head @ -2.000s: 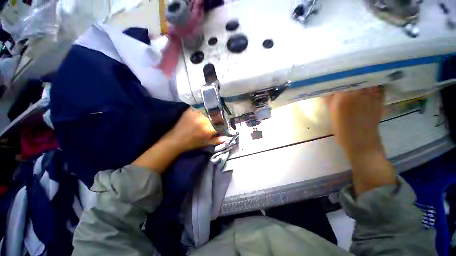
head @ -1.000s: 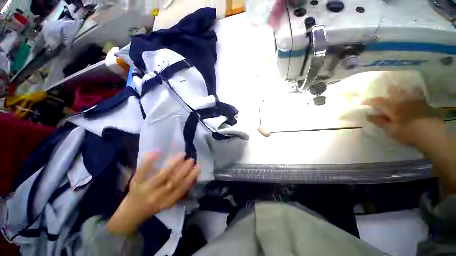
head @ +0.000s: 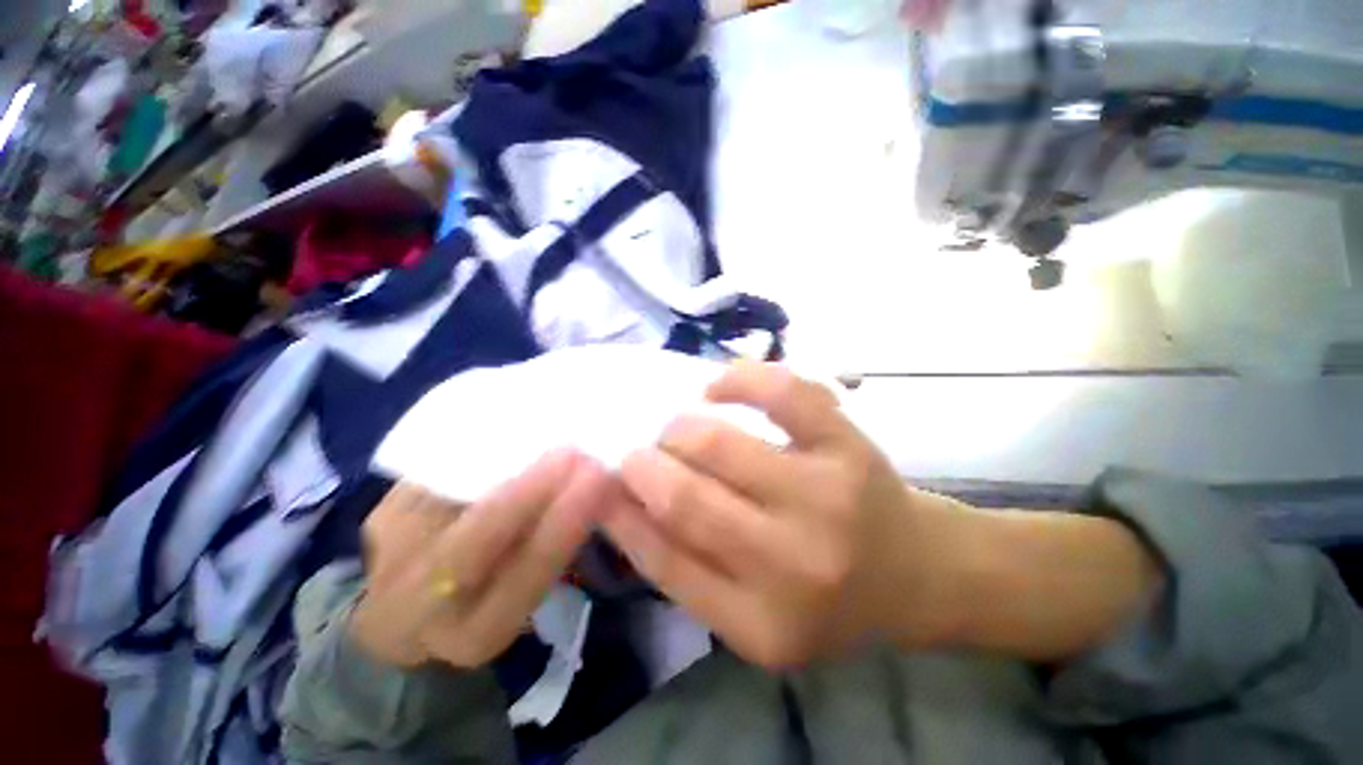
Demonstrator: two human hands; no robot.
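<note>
A small white cut piece (head: 553, 404), a pointed oval, is held up in front of my lap. My left hand (head: 478, 561) grips its lower edge with the fingertips. My right hand (head: 777, 516) grips its lower right part, and the fingertips of both hands meet at the lower edge. The navy and pale grey-white garment (head: 598, 254) lies behind the piece on the left of the table, partly hidden by it. Both hands are slightly blurred.
The sewing machine head (head: 1136, 150) with its lit needle area is at the upper right. A cream-white piece (head: 1256, 277) lies on the bed. Striped navy and pale pieces (head: 224, 508) hang at the left. Dark red cloth (head: 90, 404) is at the far left.
My right hand has left the machine bed and moved left over my lap. My left hand has come off the garment. Both hands now hold the white piece. The view has shifted left.
</note>
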